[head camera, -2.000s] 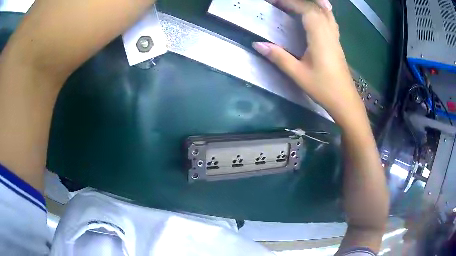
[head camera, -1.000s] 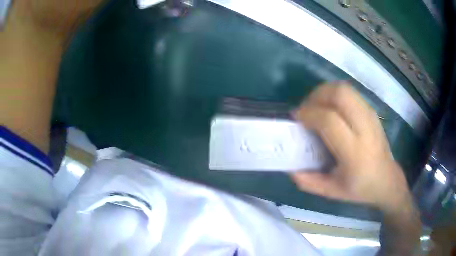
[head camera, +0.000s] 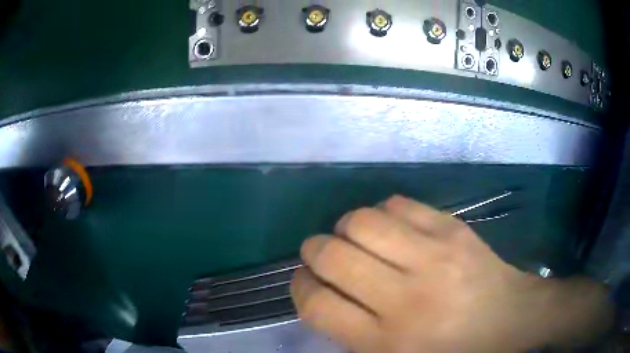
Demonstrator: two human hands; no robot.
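My right hand [head camera: 421, 276] comes in from the right with fingers curled over the right part of the cover block [head camera: 238, 338]. The thumb is hidden. The cover block's pale face shows at the bottom edge, cut off by the frame. The darker layered side of the fixture base [head camera: 242, 295] shows just beyond it, left of my fingers. The tweezers [head camera: 483, 205] lie beyond my hand, partly hidden by it. My left hand is out of the picture.
A bright guide rail [head camera: 290, 129] crosses the green surface. Beyond it are carrier plates [head camera: 283, 45] with a row of round inserts [head camera: 316, 18] and holed end blocks [head camera: 468, 34]. A silver cone with an orange ring [head camera: 69, 187] stands at left.
The view has shifted forward onto the rail and carrier plates. My right hand first reached beyond the rail, then brought the cover block to the fixture base. My left forearm has left the picture.
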